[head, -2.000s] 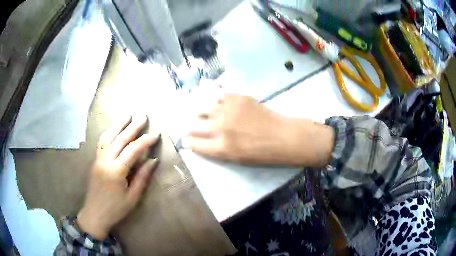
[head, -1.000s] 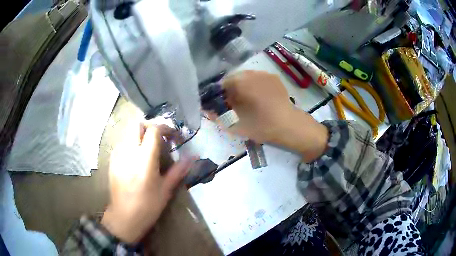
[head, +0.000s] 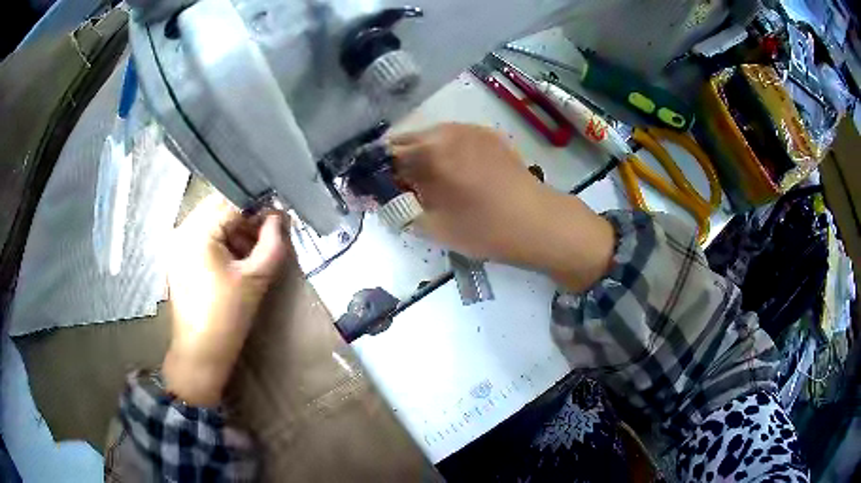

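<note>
The white-grey sewing machine head (head: 255, 104) stands over the white bed, with black and ridged silver knobs (head: 392, 72). My left hand (head: 222, 274) is left of the needle area, thumb and fingertips pinched together over the khaki-brown garment panel (head: 302, 377); whether they hold cloth or thread is hidden. My right hand (head: 472, 179) has its fingers curled at the dark part and lower knob (head: 398, 211) beside the head; its fingertips are partly hidden, so its grip cannot be told. The panel lies along the left of the bed and runs down toward the lap.
Red snips (head: 533, 108), a white tube (head: 585, 118), a green-handled screwdriver (head: 642, 94) and yellow scissors (head: 675, 174) lie at the right. A dark lump (head: 370, 309) and a metal piece (head: 472, 281) sit on the bed. Pale striped cloth (head: 75, 245) and stacked panels are at the left.
Since two seconds ago, my right hand has moved from the cloth up to the machine head, and my left hand up toward the needle area. Since one second ago, the left fingertips have come together.
</note>
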